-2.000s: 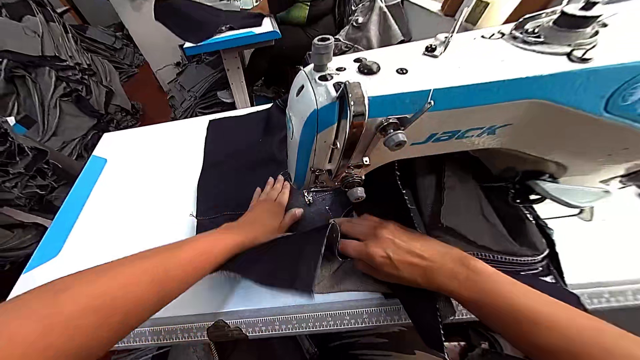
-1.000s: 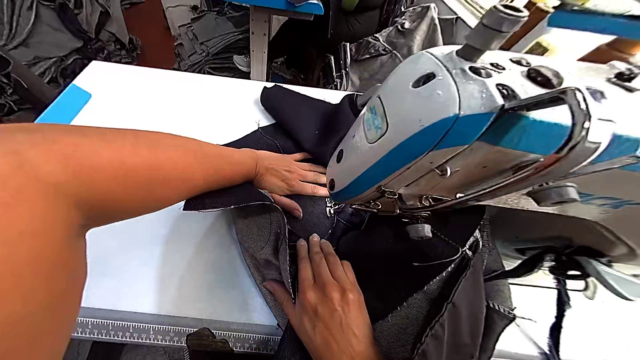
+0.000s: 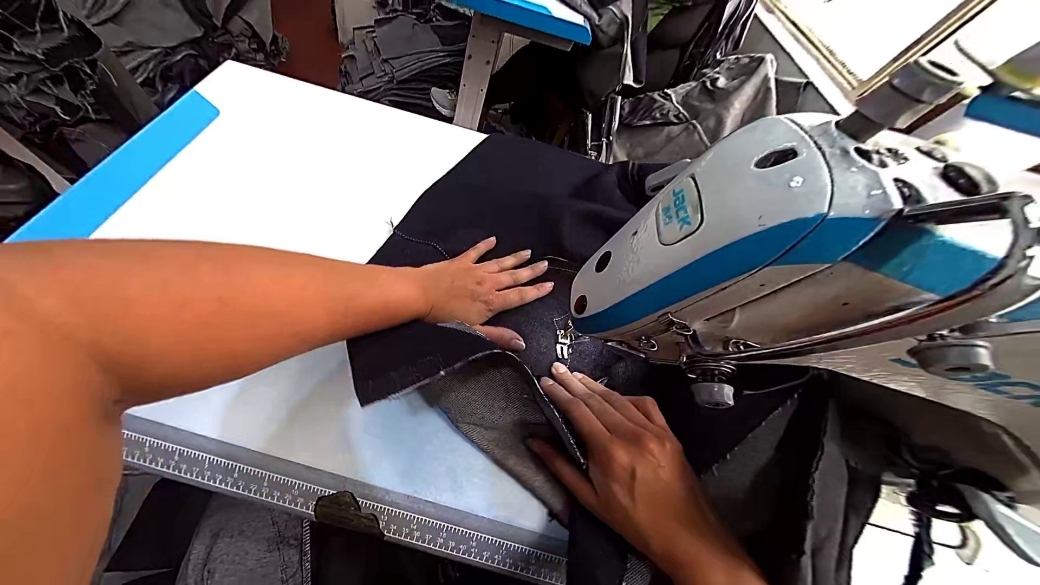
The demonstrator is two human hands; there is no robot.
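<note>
A dark denim garment piece [image 3: 528, 187] lies across the white sewing table [image 3: 325, 162] and under the head of a Jack industrial sewing machine [image 3: 723, 211]. My left hand [image 3: 483, 288] rests flat on the denim with fingers spread, left of the metal presser foot [image 3: 563, 337]. Just below the foot, my right hand [image 3: 621, 439] has its fingertips on the fabric, its thumb by a folded-back edge that shows the greyish wrong side [image 3: 496, 406]. Whether the right thumb pinches that edge is hard to see. The needle is not clearly visible.
A ruler strip [image 3: 268, 487] runs along the table's near edge, with a dark clip-like piece [image 3: 349, 513] on it. Dark fabric heaps [image 3: 154, 41] lie beyond at the left. Another blue-edged table [image 3: 536, 20] stands behind. More denim hangs at the right, under the machine arm.
The view has swung round strongly. The near denim edge, lying over the table two seconds ago, is now folded up to show its grey side. Since one second ago, my left hand's fingers have spread wider.
</note>
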